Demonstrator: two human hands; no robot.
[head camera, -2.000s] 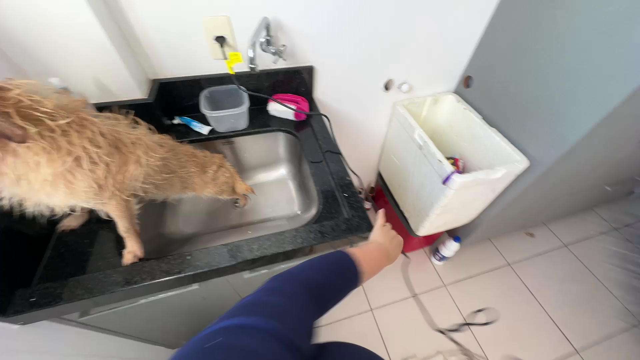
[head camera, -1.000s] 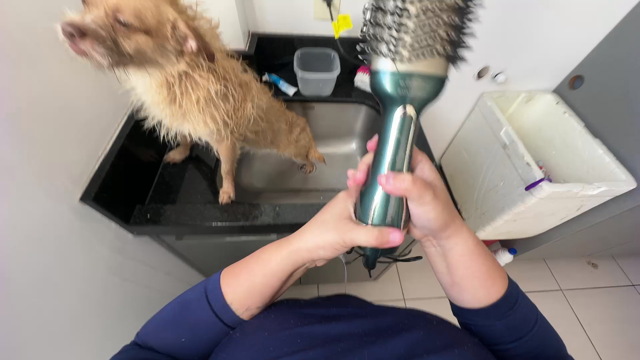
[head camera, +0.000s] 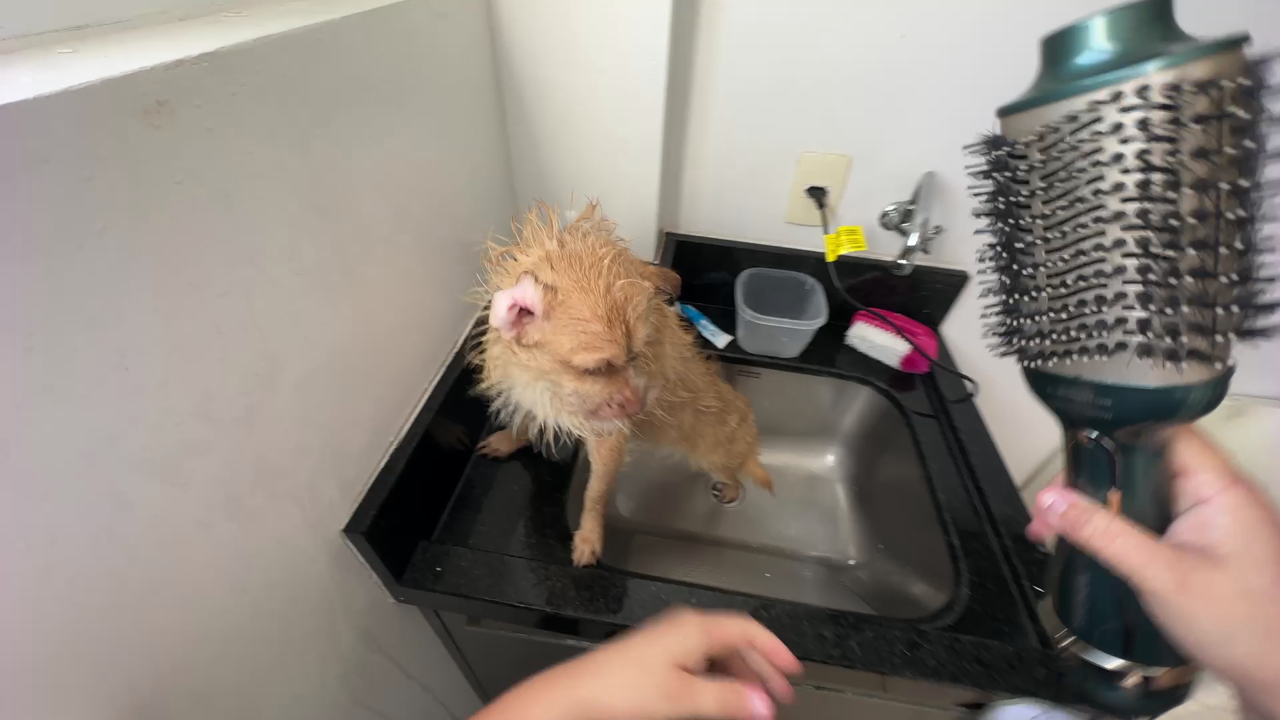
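Note:
A wet tan dog (head camera: 590, 350) stands with its front paws on the black granite counter (head camera: 520, 510) and its rear in the stainless steel sink (head camera: 830, 480). My right hand (head camera: 1180, 550) grips the handle of a green hot-air brush (head camera: 1130, 230), held upright at the right with its bristled barrel at the top. At the bottom centre, my left hand (head camera: 690, 665) is slightly blurred, in front of the counter's front edge, its fingers loosely curled and apart with nothing seen in them. The dog's head is turned down toward the sink.
Behind the sink are a clear plastic container (head camera: 781, 310), a blue and white tube (head camera: 705, 326) and a pink scrub brush (head camera: 893, 340). A black cord (head camera: 850, 290) runs from the wall outlet (head camera: 818, 188) across the counter. A metal faucet (head camera: 912, 222) is on the wall.
My left hand has let go of the hot-air brush, which both hands held one second ago. The brush is now at the right in my right hand. The dog has lowered its head.

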